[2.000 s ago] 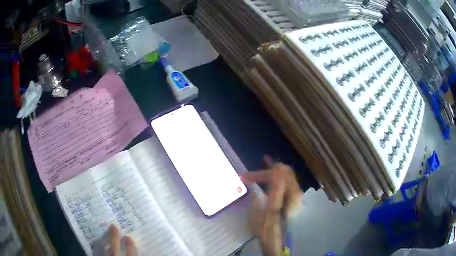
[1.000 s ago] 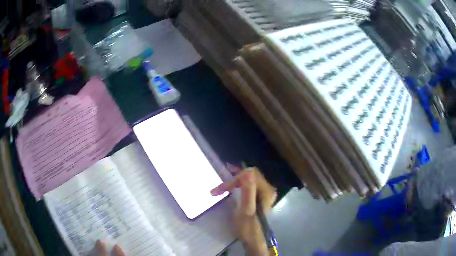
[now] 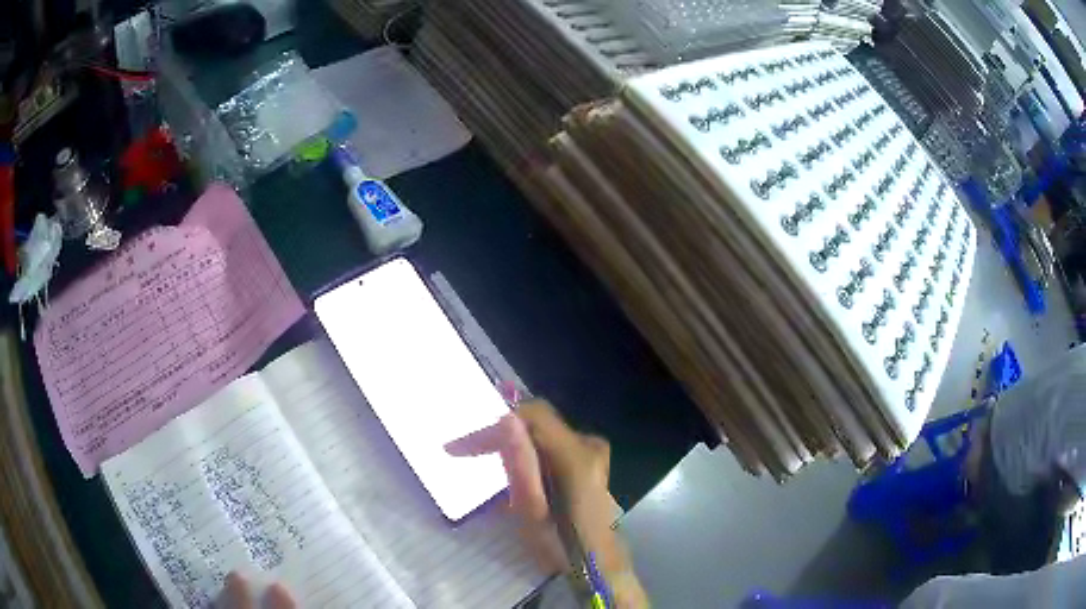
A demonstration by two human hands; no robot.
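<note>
A smartphone [image 3: 405,381] with a blown-out white screen lies on the right page of an open notebook [image 3: 334,523]. Handwritten figures fill part of the left page. My right hand [image 3: 548,476] is over the phone's lower right part, a finger extended over the screen; it is partly blurred. A dark pen [image 3: 584,559] is held in this hand and slants down past the palm. My left hand [image 3: 256,591] shows only as fingertips on the notebook's left page at the bottom edge; the rest is cut off.
A pink printed slip [image 3: 167,321] lies left of the phone. A correction fluid bottle [image 3: 384,214] lies behind it, near a crumpled plastic bag [image 3: 280,107]. A tall tray stack [image 3: 715,297] with a foam-faced parts tray [image 3: 834,179] stands right. A seated person [image 3: 1042,464] is at far right.
My right hand has moved left over the phone, its finger now further onto the screen. The whole view has shifted, so bench items sit further left. My left fingertips stay on the notebook.
</note>
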